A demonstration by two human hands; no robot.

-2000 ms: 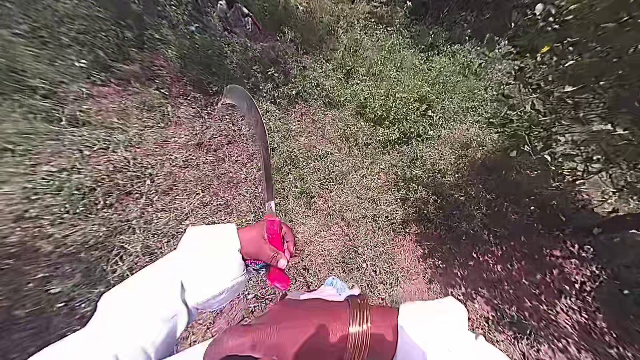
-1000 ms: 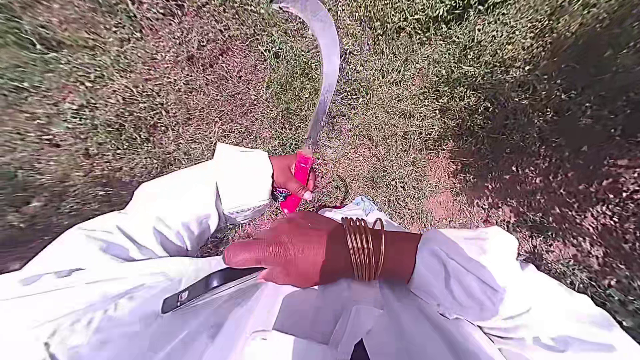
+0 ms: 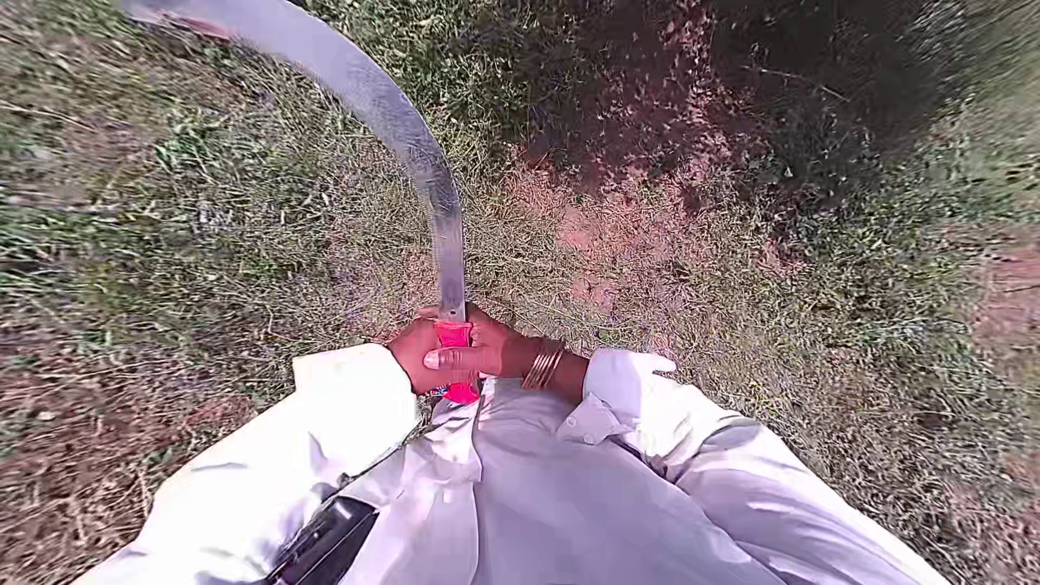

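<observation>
A sickle with a long curved steel blade point(image 3: 382, 114) points up and away from me, its tip bending to the upper left. Its pink-red handle point(image 3: 461, 392) is upright between my hands. My left hand point(image 3: 414, 353) grips the handle from the left side. From the right, my right hand point(image 3: 496, 345) closes on the same handle, with several thin bangles point(image 3: 543, 363) around its wrist. The two hands touch, and some fingers are hidden behind the handle.
Short grass and low weeds point(image 3: 260, 268) cover the ground around me. Reddish bare soil point(image 3: 589, 236) shows ahead, with dark shade point(image 3: 642, 89) beyond. A black object point(image 3: 325, 540), possibly a phone, lies against my white clothing at the lower left.
My right hand has moved from in front of my body, near the dark object, onto the sickle's handle. Earlier only my left hand held it. The view has shifted.
</observation>
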